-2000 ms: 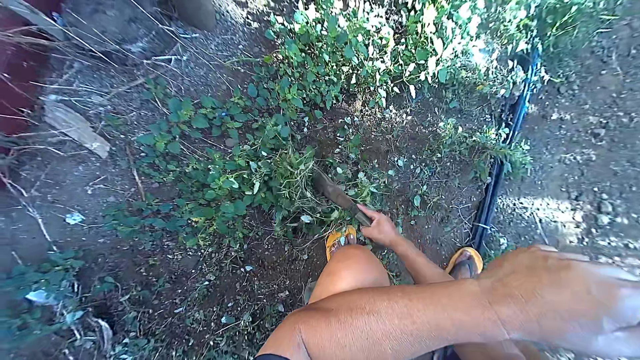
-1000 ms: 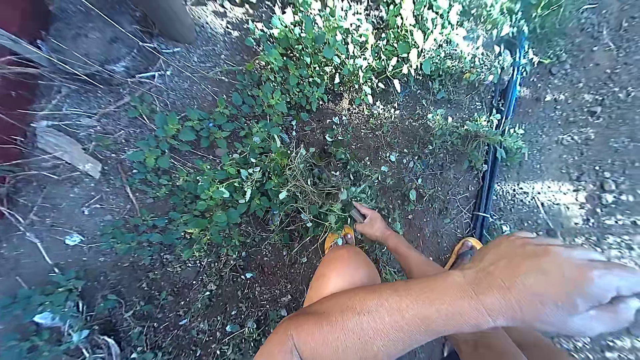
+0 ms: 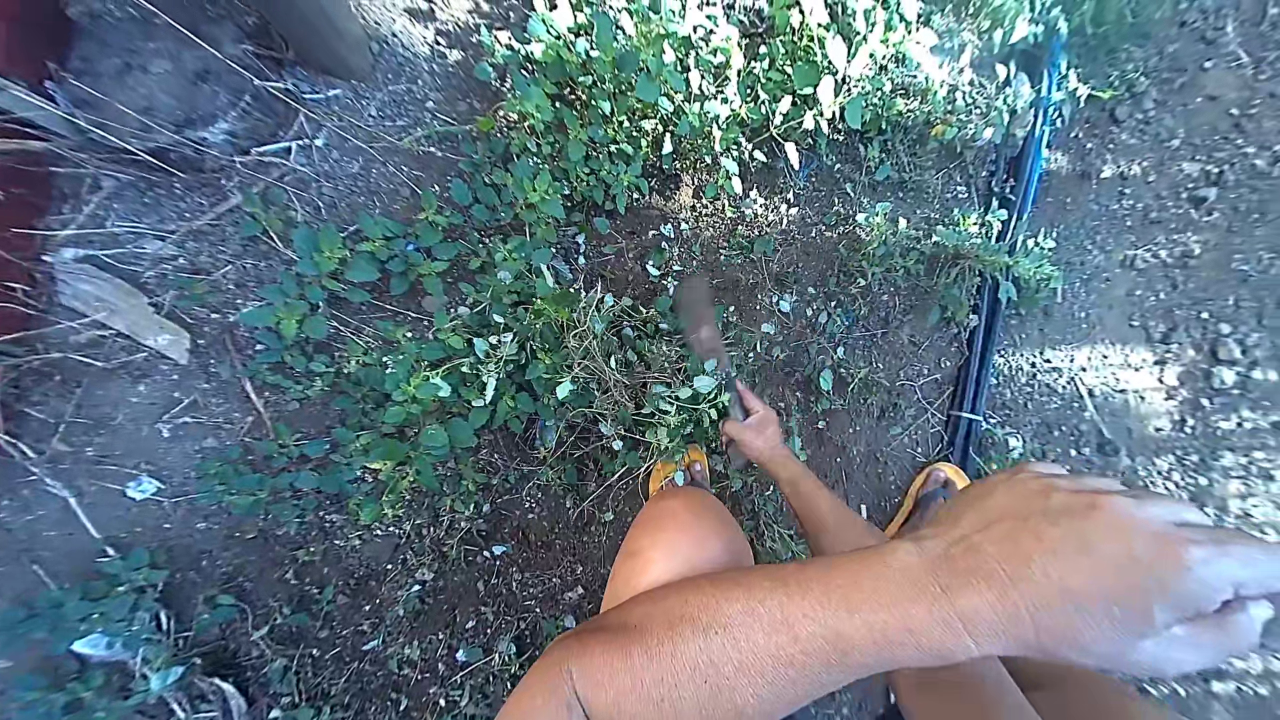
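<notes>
My right hand grips the handle of a machete-like blade, whose broad, worn metal points up and slightly left over bare soil. Just left of the blade lies a tangle of cut weeds and stems, against low leafy green plants. My left hand hangs in the near right, its forearm across my knees. Its fingers are bent and blurred; nothing is seen in it, and whether they are closed cannot be told.
Black and blue hoses, tied together, run along the right beside gravelly soil. My feet wear yellow sandals. Sunlit leafy plants grow at the top. A flat dry piece of plant matter and dry twigs lie at left, near a post-like object.
The blade, angled up-left two seconds ago and mostly hidden in the weeds one second ago, now shows over the soil, pointing more steeply upward. My left hand stays at the right.
</notes>
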